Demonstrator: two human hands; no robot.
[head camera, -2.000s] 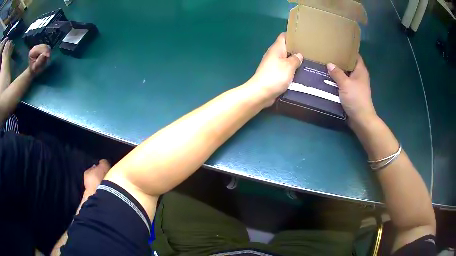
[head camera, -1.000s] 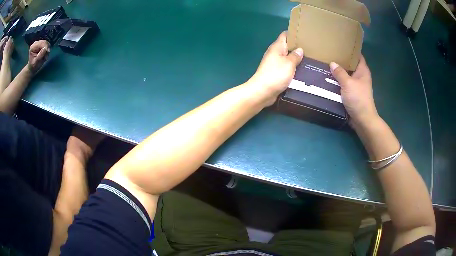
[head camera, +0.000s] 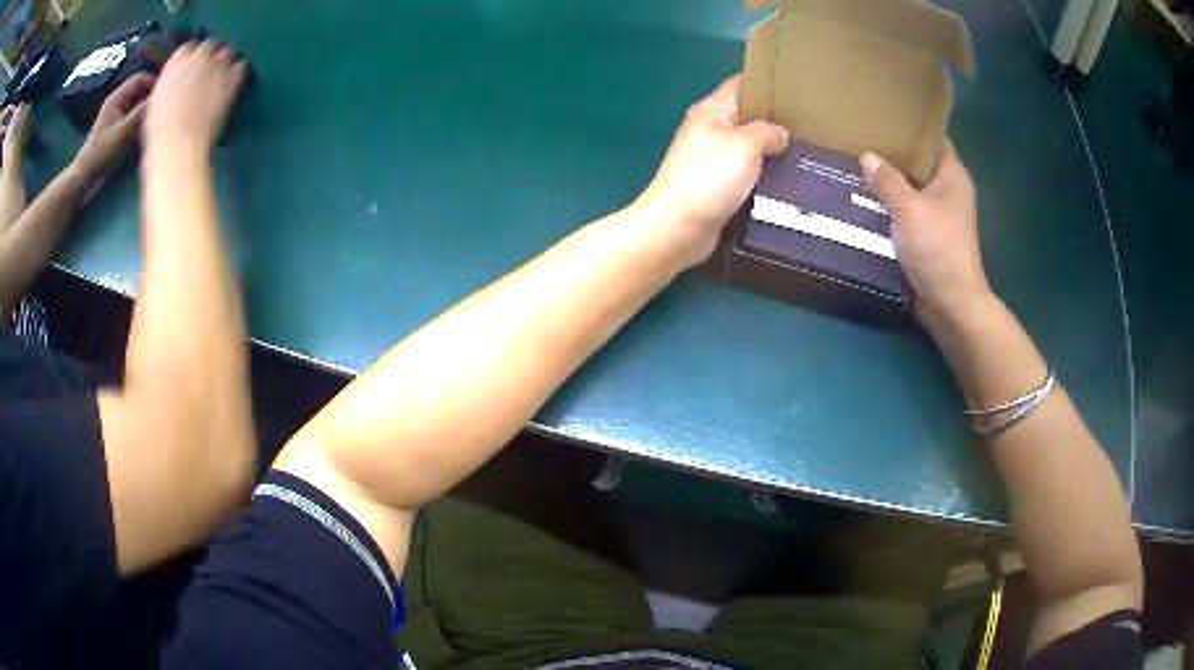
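A black retail box (head camera: 818, 282) stands on the green table at the upper right, with its brown lid (head camera: 851, 81) raised at the back. A black printed card with a white band (head camera: 828, 225) lies flat in the open box; what is under it is hidden. My left hand (head camera: 718, 170) grips the box's left side, thumb at the lid's lower left corner. My right hand (head camera: 932, 233) grips the right side, thumb on the box's upper right by the lid. Both hands are bare.
The glossy green table (head camera: 458, 144) has a curved front edge. At the far left a neighbour's hands (head camera: 194, 98) are over black boxes (head camera: 98, 66). Another hand shows at the left rim. A pale upright post (head camera: 1084, 33) stands at the upper right.
The neighbour's arm at the left has come up from the lap and reaches over the black boxes. My hands and the box have barely moved.
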